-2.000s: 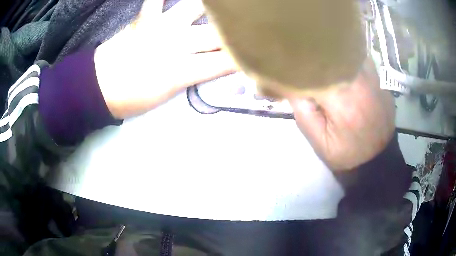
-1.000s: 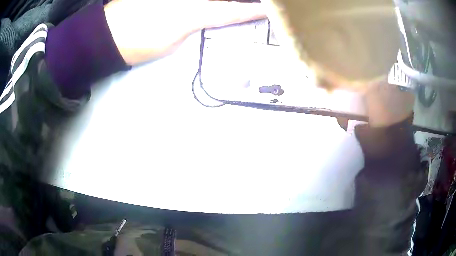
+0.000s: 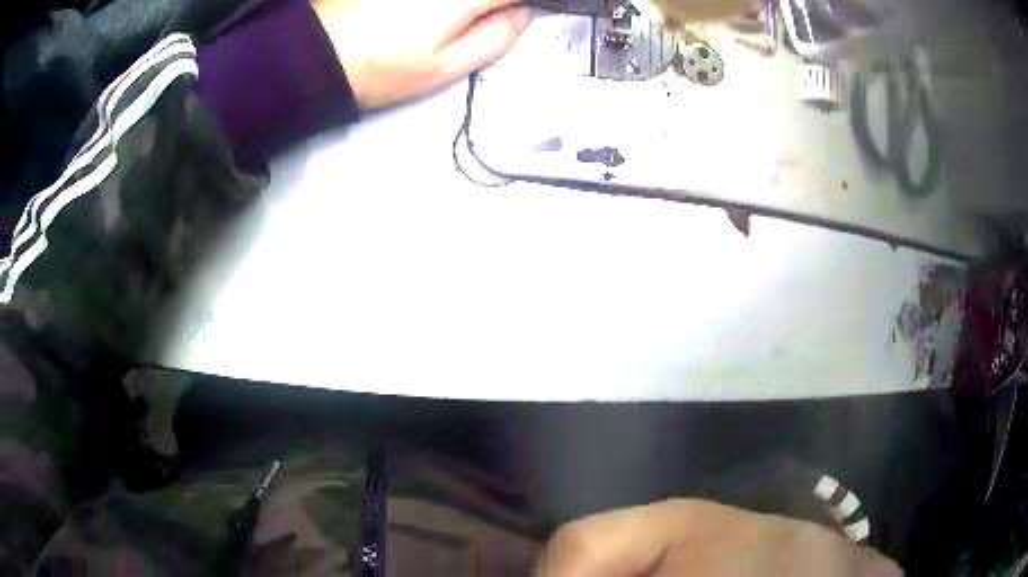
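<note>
My left hand [image 3: 423,45] lies at the top of the view, at the left end of the machine bed plate [image 3: 676,141]; its fingertips reach towards dark cloth at the top edge, and I cannot tell if it grips it. The needle area [image 3: 618,32] with small metal parts is just right of those fingers. My right hand [image 3: 716,544] is low in the view, below the table's front edge, cut off by the bottom edge; its fingers are hidden.
The white table [image 3: 541,304] curves across the middle, with a worn patch at its right end. Green-handled scissors [image 3: 915,141] rest on the machine bed at the right. A round metal disc [image 3: 701,62] sits beside the needle area. A tan blurred shape [image 3: 710,9] shows at the top.
My right hand has left the machine bed and come down towards my lap. My left hand has moved a little right and up. The tan shape has mostly left the view, uncovering scissors and needle area.
</note>
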